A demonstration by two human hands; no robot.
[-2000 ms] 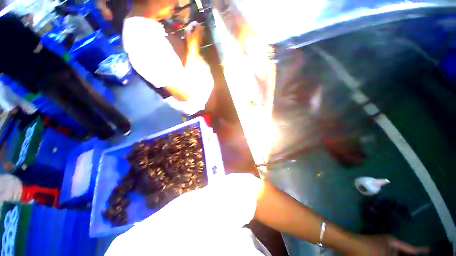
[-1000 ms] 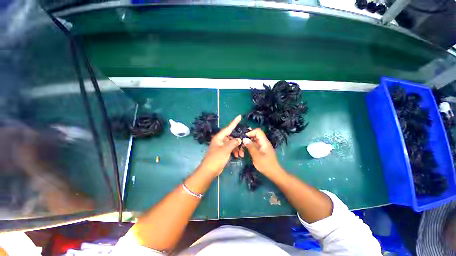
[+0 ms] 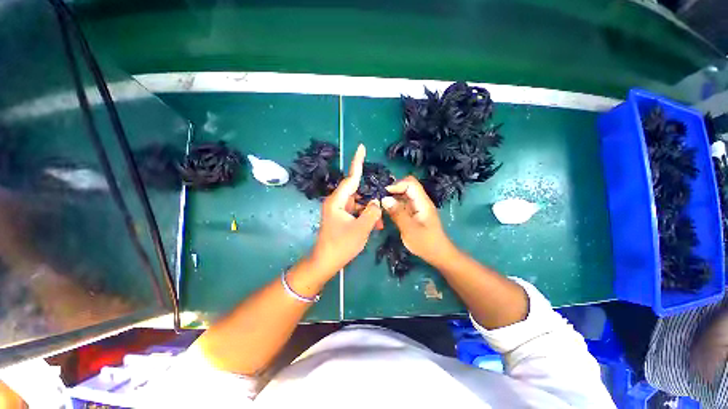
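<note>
My left hand (image 3: 348, 224) and my right hand (image 3: 413, 217) meet over the middle of the green bench. Both pinch a small spiky black piece (image 3: 373, 182) between their fingertips; my left index finger points up. A spiky black cluster (image 3: 314, 169) lies just left of the piece. A large black heap (image 3: 451, 140) lies behind and right of my right hand. A few black pieces (image 3: 393, 256) lie below my hands. One white glue bottle (image 3: 268, 171) lies left of the hands, another white bottle (image 3: 515, 211) lies to the right.
A blue crate (image 3: 632, 216) with black pieces stands at the bench's right end. Another black cluster (image 3: 211, 164) lies at the left beside a clear panel (image 3: 72, 192) with black cables. A pale strip (image 3: 263, 83) runs along the back. A person's striped sleeve (image 3: 674, 351) shows at lower right.
Two seconds ago the view faced left, toward a crate and co-workers. Since one second ago the bench has shifted slightly up in view; both hands still pinch the black piece.
</note>
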